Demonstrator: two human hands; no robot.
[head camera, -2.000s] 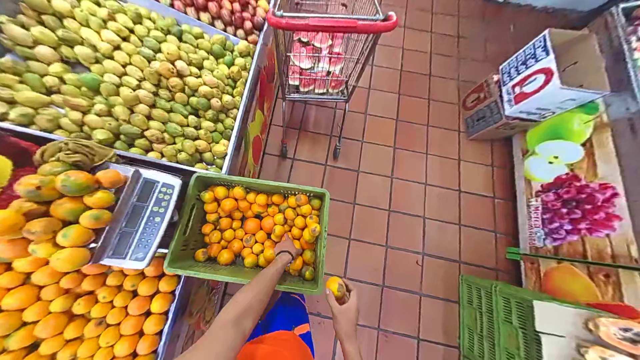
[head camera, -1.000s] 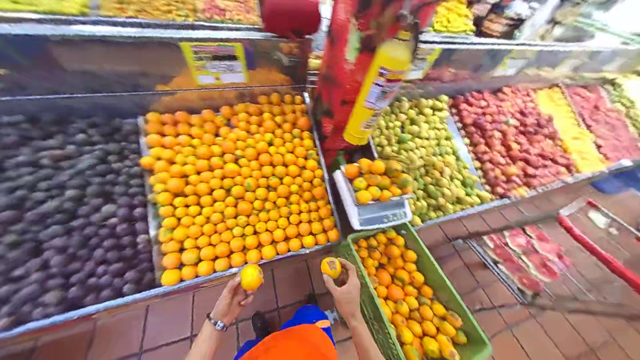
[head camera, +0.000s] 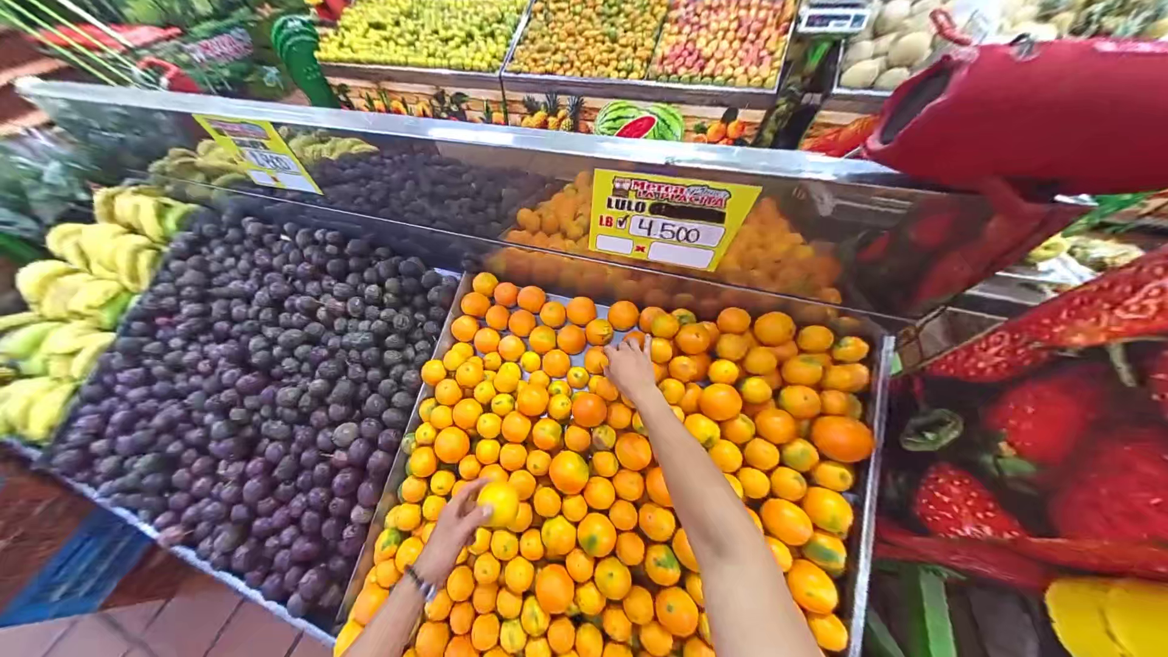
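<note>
Round orange fruits (head camera: 568, 472) fill a display bin in the middle of the view. My left hand (head camera: 456, 527), with a band on its wrist, holds a yellow-orange fruit (head camera: 498, 504) in its fingers above the lower left part of this bin. My right hand (head camera: 631, 367) reaches to the back of the bin, its fingertips at a small orange fruit (head camera: 599, 331). Whether those fingers grip it cannot be made out. Gaps between fruits near this hand show the pale bin floor.
A bin of dark purple fruits (head camera: 301, 365) adjoins on the left, with bananas (head camera: 68, 301) beyond. A mirrored panel with a yellow price sign (head camera: 673, 219) rises behind. A metal divider (head camera: 873, 493) and a strawberry-print panel (head camera: 1049, 456) stand at right.
The view has swung to the orange fruit bin. My right hand has moved out over the fruits to the back; the fruit it held a second ago no longer shows in it. My left hand still holds a fruit.
</note>
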